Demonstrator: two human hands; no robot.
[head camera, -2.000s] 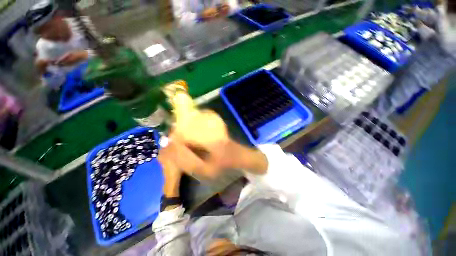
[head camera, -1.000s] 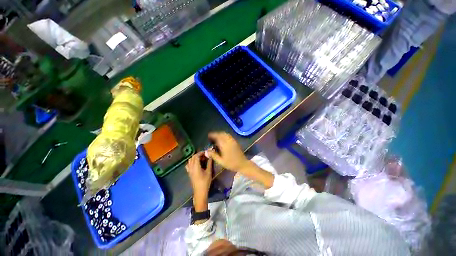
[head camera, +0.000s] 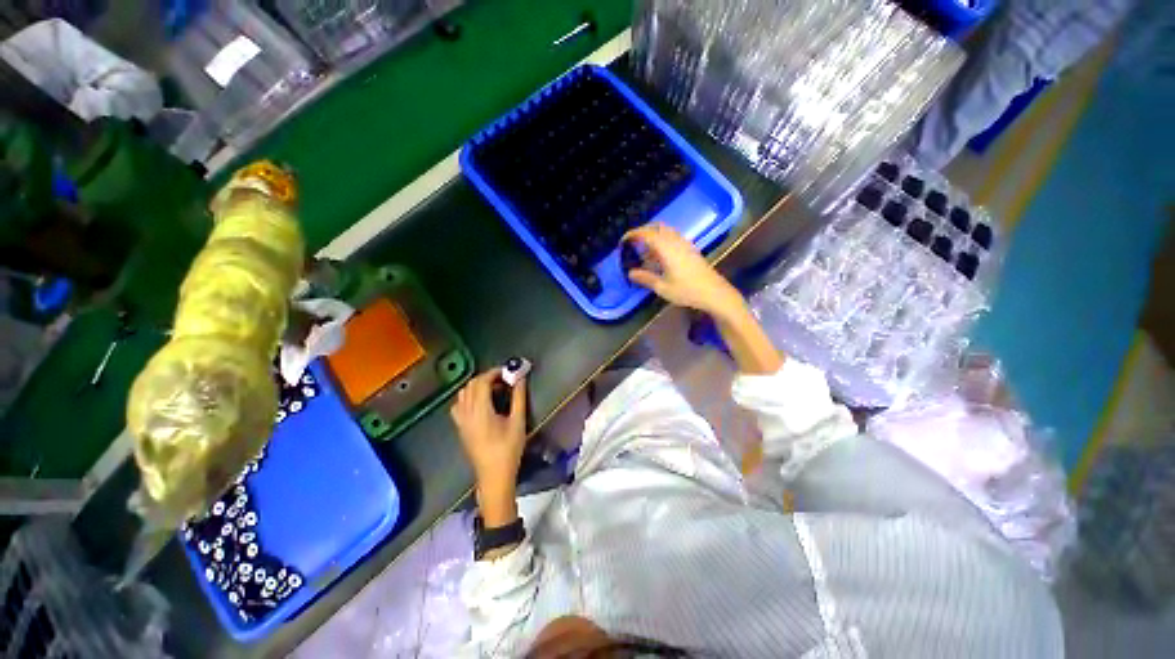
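Observation:
My left hand (head camera: 492, 425) is over the bench near its front edge. Its fingertips hold a small black-and-white insert (head camera: 515, 370). My right hand (head camera: 677, 270) is at the front part of the right parts tray (head camera: 715, 204), with its fingertips on a black piece (head camera: 633, 255). Dense rows of black pieces fill much of that tray. The press base plate (head camera: 451, 367) with its orange-red press pad (head camera: 375, 350) is left of my left hand, and nothing lies on the pad.
The yellow-wrapped press lever (head camera: 232, 309) hangs over the left parts tray (head camera: 338, 496) of loose inserts. Stacked blister trays (head camera: 799, 84) stand behind right. A low blister tray (head camera: 838, 303) is at right. The green conveyor (head camera: 374, 129) runs behind.
My hands were together over the bench. My right hand has moved away to the right tray, while my left hand stays over the bench with the insert. The view has shifted slightly.

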